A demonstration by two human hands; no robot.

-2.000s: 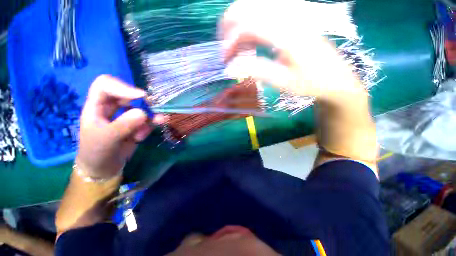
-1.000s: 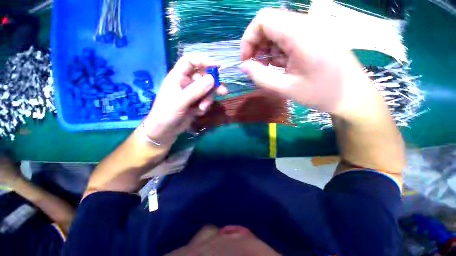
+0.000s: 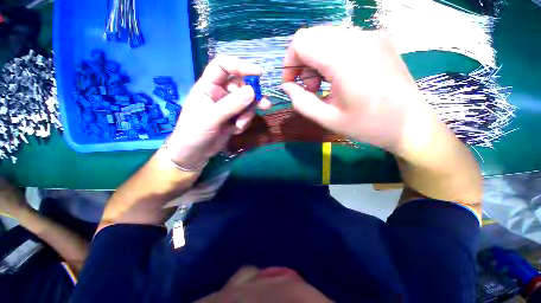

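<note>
My left hand (image 3: 207, 109) holds a small blue connector housing (image 3: 254, 87) upright between thumb and fingers. My right hand (image 3: 350, 86) is just to its right, with thumb and fingertips closed around a thin wire (image 3: 279, 67). The wire's end points towards the top of the housing. I cannot tell whether it enters the housing. Both hands are above the brown wires (image 3: 279, 127) and the pale violet wires (image 3: 237, 50).
A blue parts tray (image 3: 127, 145) with heaped housings and a few wired harnesses (image 3: 123, 21) is at left. White and black small parts (image 3: 26, 100) lie beyond it. Green wires (image 3: 267, 21), white wires (image 3: 439, 29) and white-and-dark wires (image 3: 465, 106) lie around. Another person's arm (image 3: 44, 228) is at lower left.
Two seconds ago my hands were farther apart, with a pale wire trailing from the housing. They have come close together. Over the last second they have barely moved.
</note>
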